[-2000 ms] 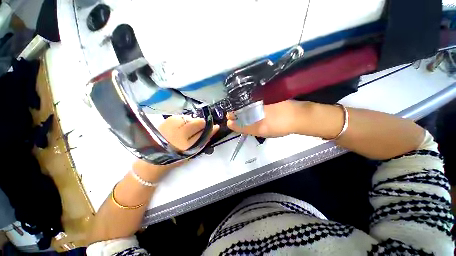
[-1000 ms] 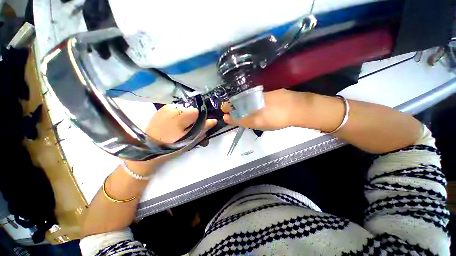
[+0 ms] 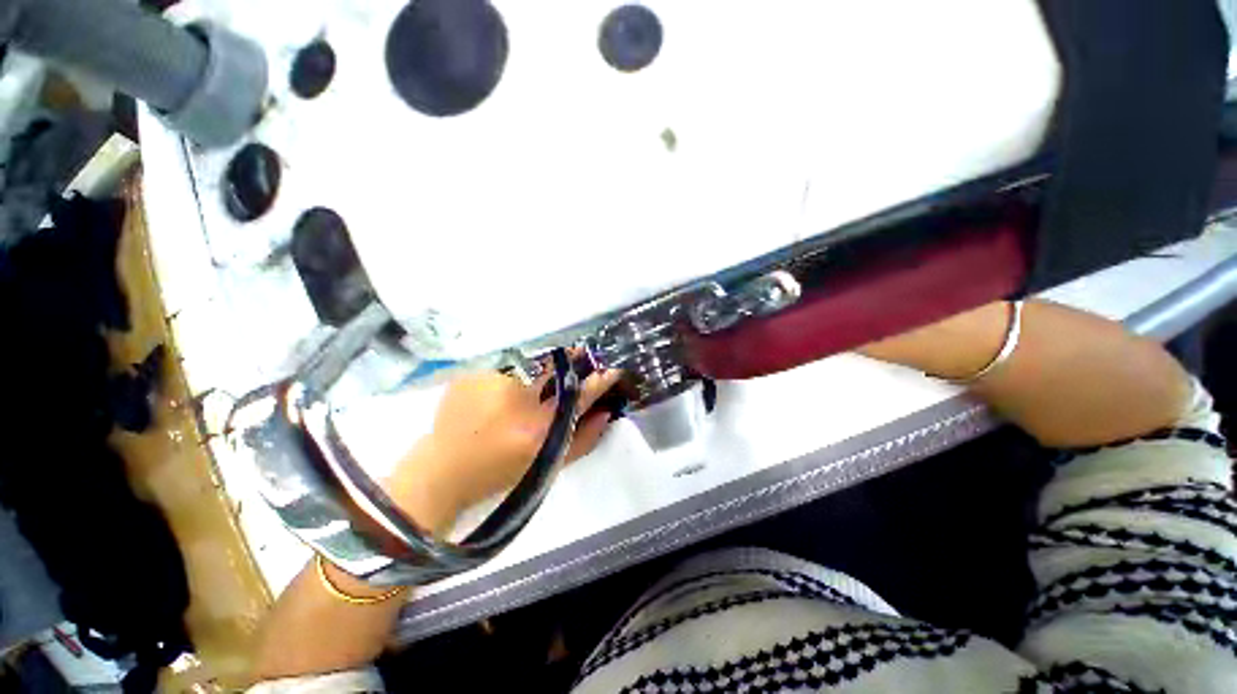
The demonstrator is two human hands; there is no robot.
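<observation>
The white sewing machine head fills the upper middle, with dark round holes. My left hand is behind the curved chrome guard, its fingertips at the small shiny needle area. A little black cloth shows at those fingertips; whether they grip it is unclear. My right hand shows only by its back near the bracelet; its fingers are hidden behind the dark red part. The tension assembly with its pale grey cap stands between the hands.
A thick grey tube is at upper left. A wide black band wraps the machine arm at right. Black cloth pieces lie at left beside the wooden strip. The table's grey edge runs in front of my striped top.
The view has shifted, showing more of the machine's top. My right hand has moved right, away from the needle area, behind the red part. The silver prongs no longer show. My left hand stays near the needle.
</observation>
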